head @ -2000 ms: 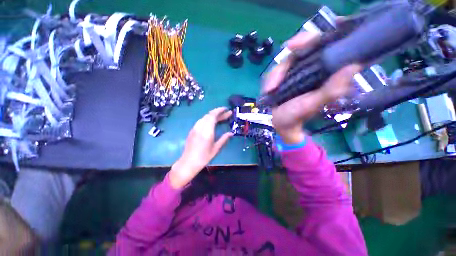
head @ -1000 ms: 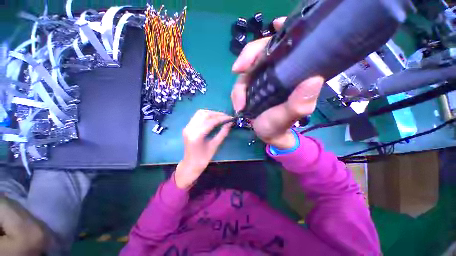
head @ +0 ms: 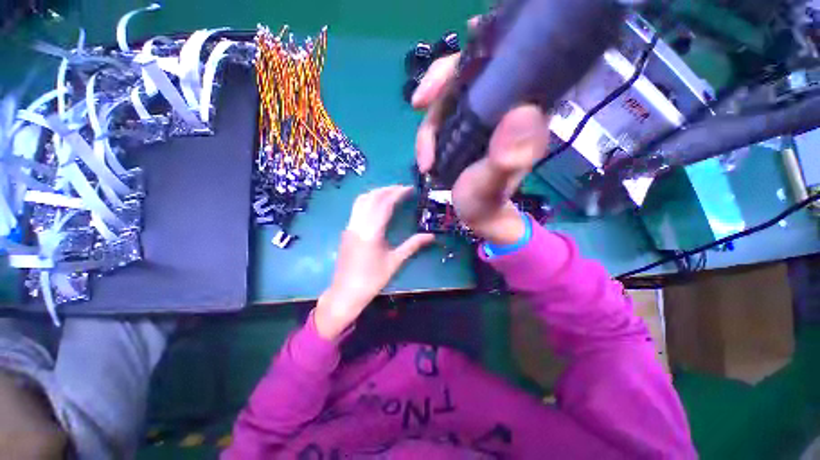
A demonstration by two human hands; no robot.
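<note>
My right hand (head: 485, 171) is closed around a thick grey electric screwdriver (head: 530, 63) with a black ribbed grip, its tip pointing down over the main unit. The main unit (head: 438, 216), black with a bit of white strip, lies on the green tabletop near its front edge, partly hidden under my right hand. The screwdriver tip is hidden, so contact cannot be told. My left hand (head: 370, 252) is at the unit's left side, thumb and fingers apart, with nothing seen in it.
Orange-yellow wire leads (head: 295, 108) and small black parts (head: 280, 239) lie left. Ribbon cables (head: 99, 180) lie on a black mat (head: 193, 216). Round black parts (head: 432, 54) lie beyond. Pale feeders (head: 629, 99) and black cords (head: 719, 247) are right. Another person's leg (head: 108, 368) shows lower left.
My left fingers have opened from their pinch at the unit, and more of the unit shows. Over two seconds, my right hand and the screwdriver moved left in view.
</note>
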